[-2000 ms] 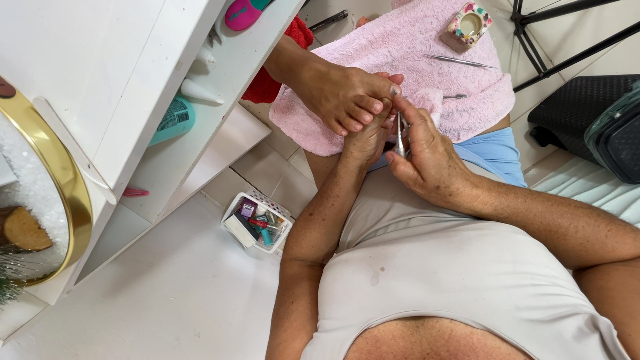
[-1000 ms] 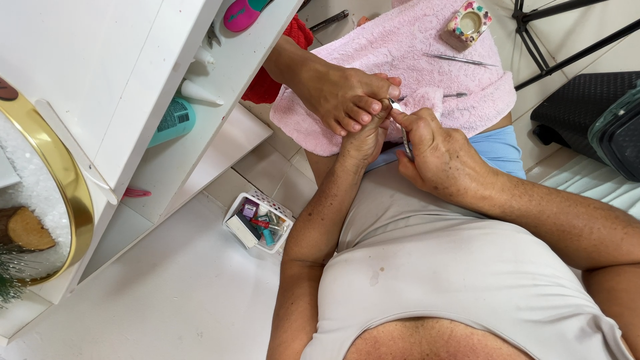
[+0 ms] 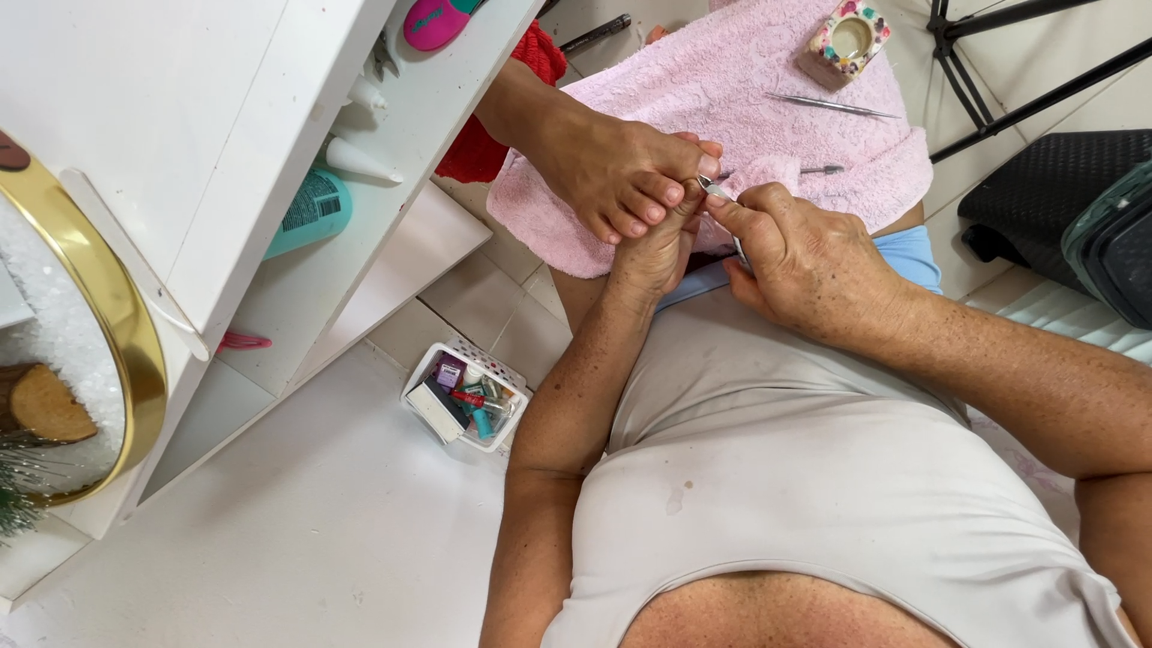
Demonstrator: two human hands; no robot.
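Another person's bare foot [image 3: 612, 162] rests over a pink towel [image 3: 666, 90] on my lap. My left hand [image 3: 661, 243] is wrapped around the front of that foot from below, its thumb close to the big toe. Metal cuticle nippers [image 3: 711, 186] are in the grip of my right hand [image 3: 796, 256], with their tip by the big toe and my left thumb; my palm hides much of the handles. Beyond the hands, a slim metal tool [image 3: 832, 105] lies on the towel, near a small decorated box [image 3: 846, 40]. Another thin tool [image 3: 821, 169] lies partly under a towel fold.
A white shelf unit [image 3: 387, 117] at the left holds a teal bottle [image 3: 310, 211] and white nozzle-topped bottles. A white basket [image 3: 432, 353] of small bottles stands on the floor. Black stand legs [image 3: 1008, 117] and a black case [image 3: 1035, 184] are at the right.
My right hand has shifted and turned slightly; the nippers lay more upright in the earliest frame, and their tip now points up and left at the toe. My left hand keeps its hold.
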